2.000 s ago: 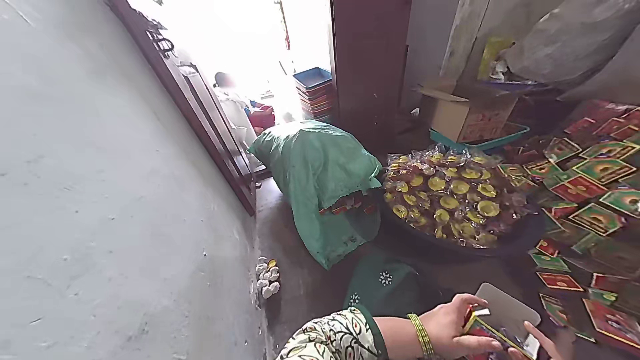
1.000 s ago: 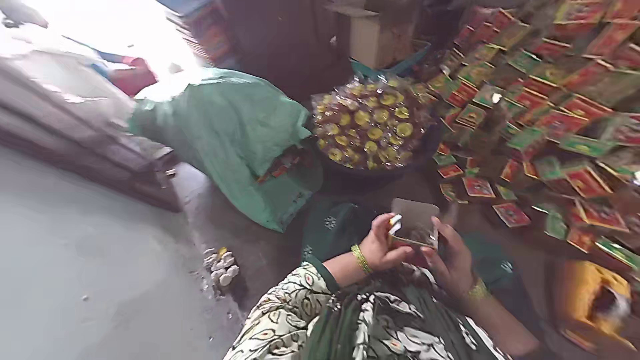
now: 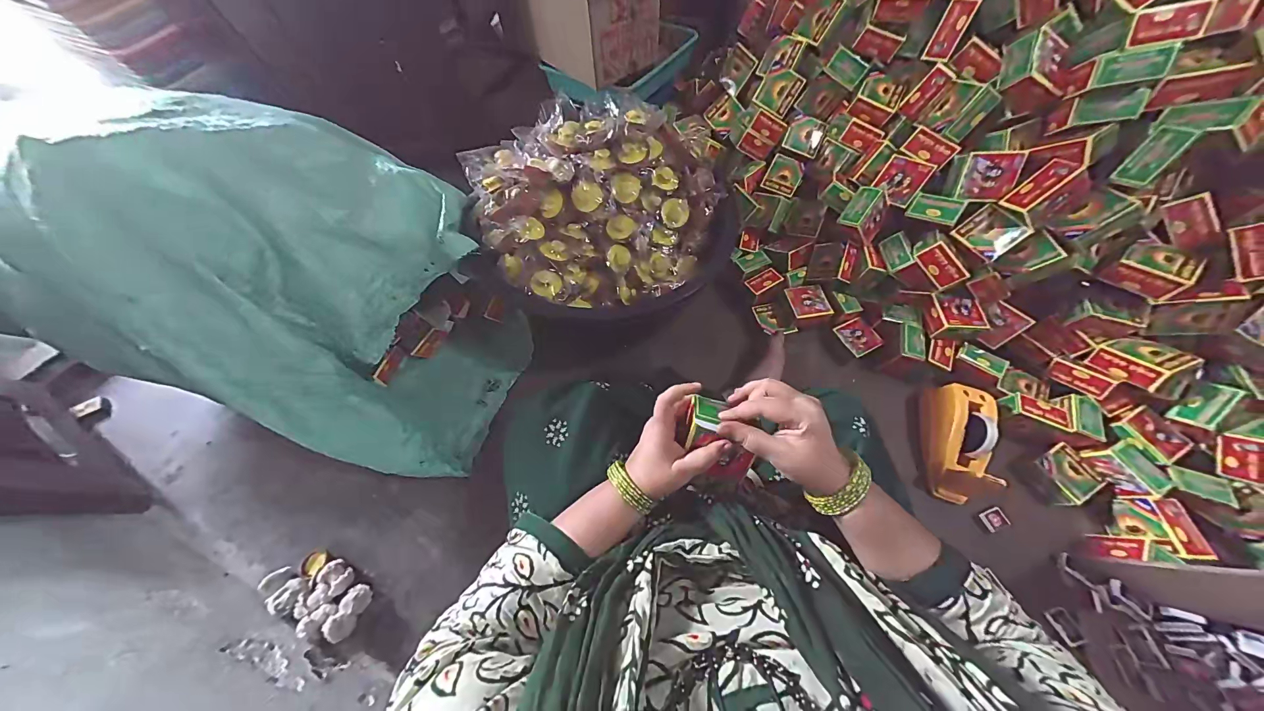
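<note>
A small red and green cardboard box (image 3: pixel 707 415) with yellow edges is between my two hands, above my lap. My left hand (image 3: pixel 664 449) grips its left side, thumb low and fingers at the top. My right hand (image 3: pixel 785 430) has its fingertips on the box's upper right edge and top flap. The inside of the box cannot be seen. Both wrists wear yellow-green bangles.
Ahead stands a dark tub (image 3: pixel 602 306) of plastic-wrapped pieces with yellow discs. Many similar boxes (image 3: pixel 963 311) lie piled at the right, beside a yellow tape dispenser (image 3: pixel 956 441). A green sack (image 3: pixel 247 267) lies left; pale lumps (image 3: pixel 321 600) rest on the floor.
The open grey-white flap seen upright a second ago no longer stands up; the box's green top now shows under my right fingers. The view has turned down and to the right.
</note>
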